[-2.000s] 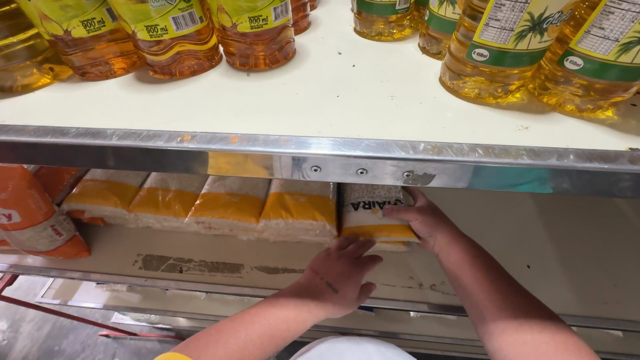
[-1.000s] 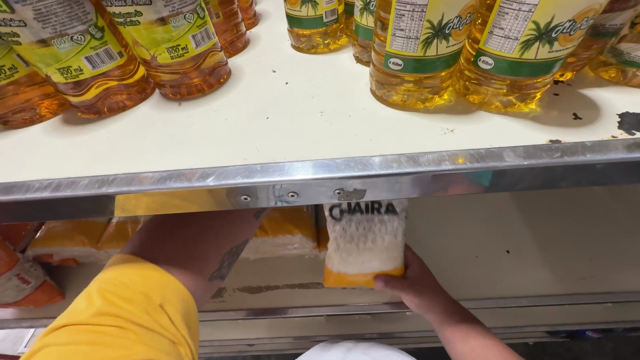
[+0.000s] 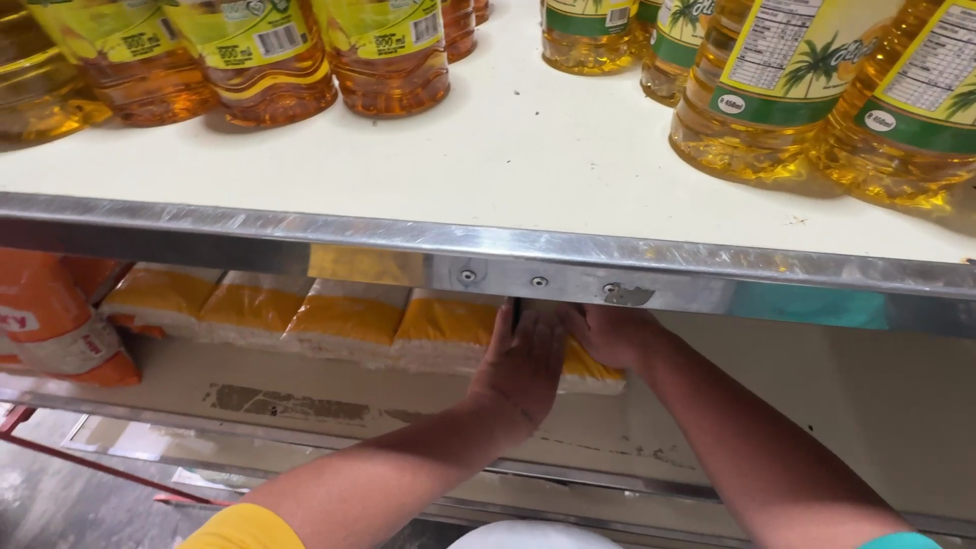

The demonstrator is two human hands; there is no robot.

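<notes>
Several clear plastic bags of pale grain with yellow bands [image 3: 343,320] lie side by side on the lower shelf, partly hidden under the upper shelf's edge. At the right end of the row is one more yellow-banded bag [image 3: 591,374]. My left hand [image 3: 522,366] lies over its left part, fingers extended away from me and close to the neighbouring bag. On its right side my right hand [image 3: 614,335] touches it, the fingertips hidden by the bag and the shelf edge; whether they grip it cannot be told.
Bottles of reddish oil [image 3: 267,91] and of yellow oil [image 3: 751,145] stand on the upper shelf, behind its metal edge [image 3: 366,232]. An orange bag [image 3: 91,358] lies at the left end of the lower shelf. A red metal bar [image 3: 107,465] runs below left.
A second ago my right hand held a bag upright by its lower corner at the front, its printed face showing. Now the rightmost bag lies farther in, with both hands on it.
</notes>
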